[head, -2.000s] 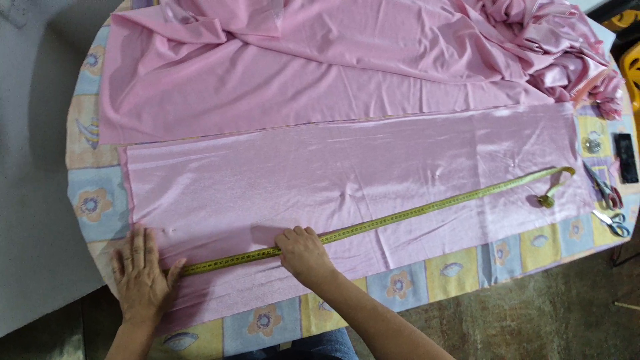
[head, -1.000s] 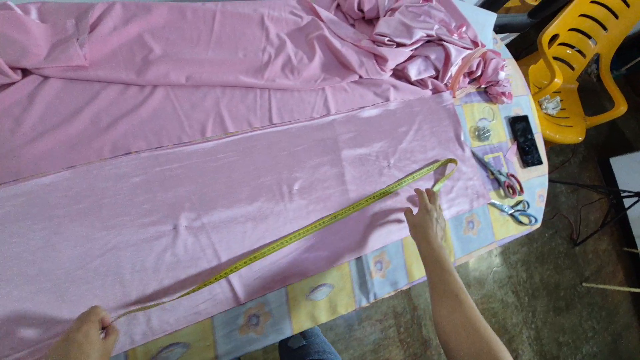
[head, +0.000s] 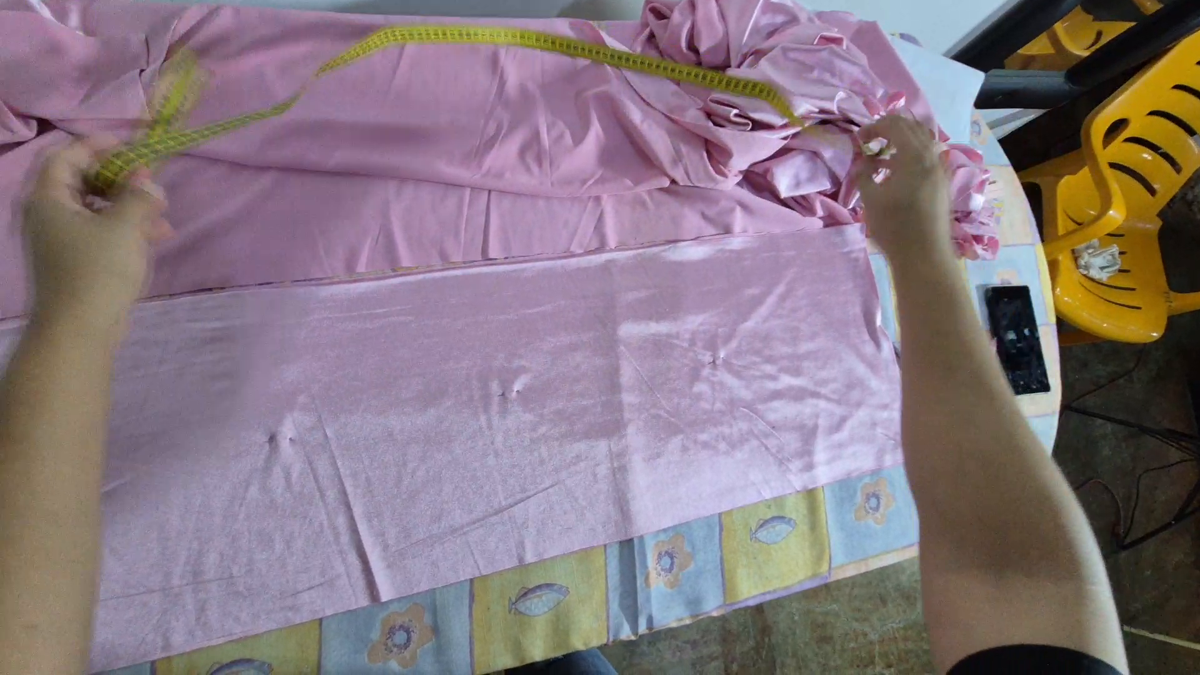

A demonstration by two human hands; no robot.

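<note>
A yellow measuring tape arches between my two raised hands, above the pink fabric. My left hand, blurred, is closed on the tape near its left end, and a short loose piece sticks up beside it. At the upper right my right hand is in front of the bunched satin fabric; the tape runs up to it, and its fingers are partly hidden. Below lies a flat, shiny pink fabric panel with small puckers, its upper edge alongside a larger pink cloth.
A patterned tablecloth with flowers and fish shows along the table's near edge. A black phone lies at the right, partly behind my right forearm. Beyond it stands a yellow plastic chair with a crumpled white thing on the seat. Dark cables lie on the floor.
The tape lay across the flat panel earlier; now it is lifted between my hands over the upper cloth. My right hand has moved up to the bunched fabric, and my left hand is raised too.
</note>
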